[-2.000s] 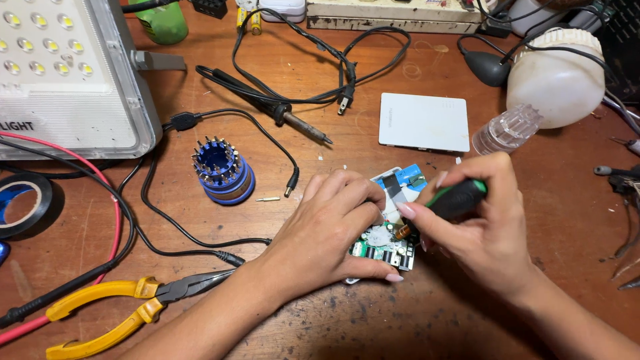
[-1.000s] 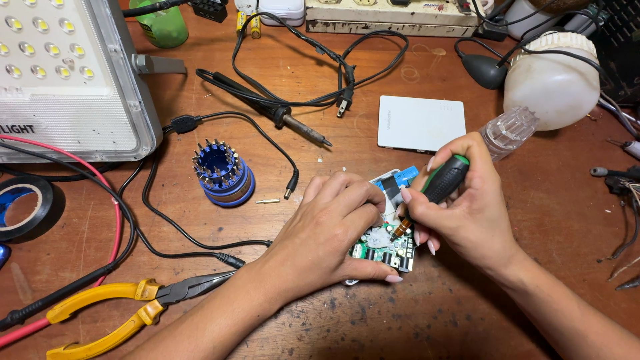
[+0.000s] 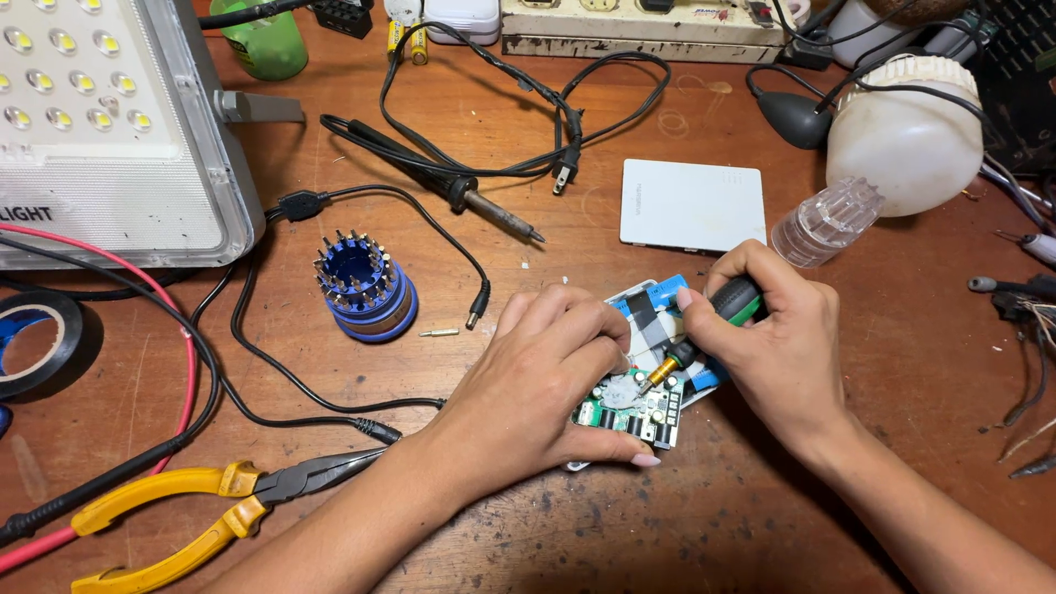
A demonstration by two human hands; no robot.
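My left hand (image 3: pixel 549 371) grips the edge of a green circuit board (image 3: pixel 606 415), its thumb along the near side. The board lies in a white casing with blue battery cells (image 3: pixel 664 290) and black tape (image 3: pixel 648 321) beside it. In my right hand (image 3: pixel 771 346) is a screwdriver with a black and green handle (image 3: pixel 736 302); its gold-coloured shaft (image 3: pixel 661 370) slants down to the board, the tip at a grey-white patch of paste (image 3: pixel 620 392). A flat white cover (image 3: pixel 691 205) lies behind the hands. Part of the board is hidden under my left fingers.
Left of my hands stand a blue bit holder (image 3: pixel 371 301) and a loose bit (image 3: pixel 439 332). Yellow-handled long-nose pliers (image 3: pixel 173 511) lie near my left forearm. A soldering iron (image 3: pixel 445 186) with its cord lies behind. A clear plastic cap (image 3: pixel 825 223) and a white bottle (image 3: pixel 903 144) stand right.
The screwdriver has shifted over the board and its handle now leans further to the right than two seconds ago. My left hand has stayed on the board.
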